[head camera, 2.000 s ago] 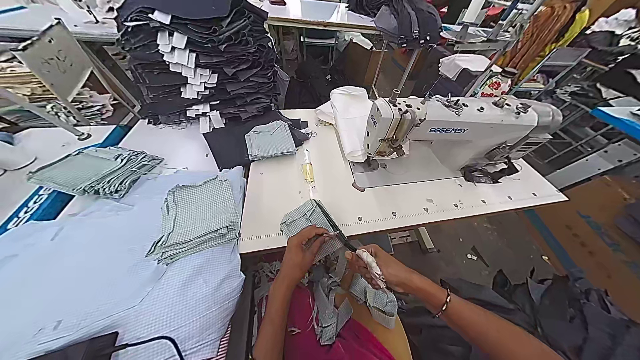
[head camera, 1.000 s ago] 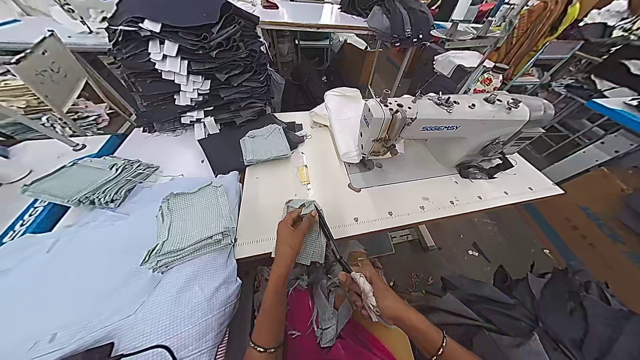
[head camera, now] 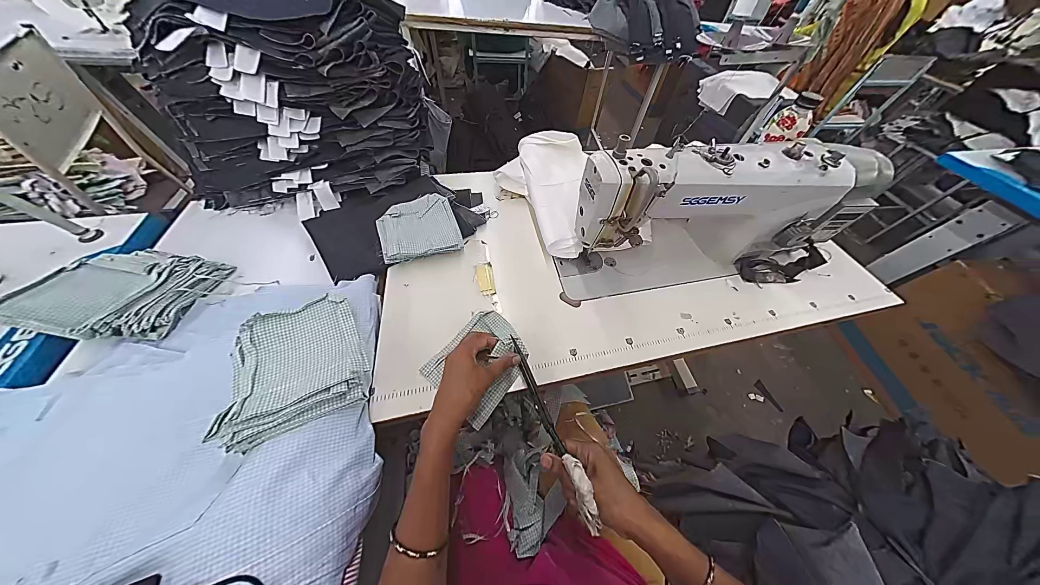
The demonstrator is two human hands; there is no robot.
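A green checked fabric piece (head camera: 455, 345) lies over the front edge of the white sewing table (head camera: 422, 325), pinched in my left hand (head camera: 471, 382). My right hand (head camera: 605, 487) grips long dark scissors (head camera: 540, 406) by handles wrapped in white cloth. Their blades point up and left, with the tips at the fabric's right edge beside my left thumb. Cut fabric scraps (head camera: 524, 496) hang over my lap below. A stack of green checked pieces (head camera: 296, 366) rests to the left on light blue cloth (head camera: 162, 463), and another checked pile (head camera: 418, 227) sits at the table's back left.
An industrial sewing machine (head camera: 715, 195) stands at the table's right, with white cloth (head camera: 552, 191) beside its head. A tall stack of dark fabric (head camera: 341, 97) rises at the back left. More checked pieces (head camera: 114, 292) lie far left; dark cloth (head camera: 853, 504) is heaped at lower right.
The fabric in my left hand is turned and lies farther onto the table than one second ago. The scissors remain in my right hand, with their tips at the fabric's edge.
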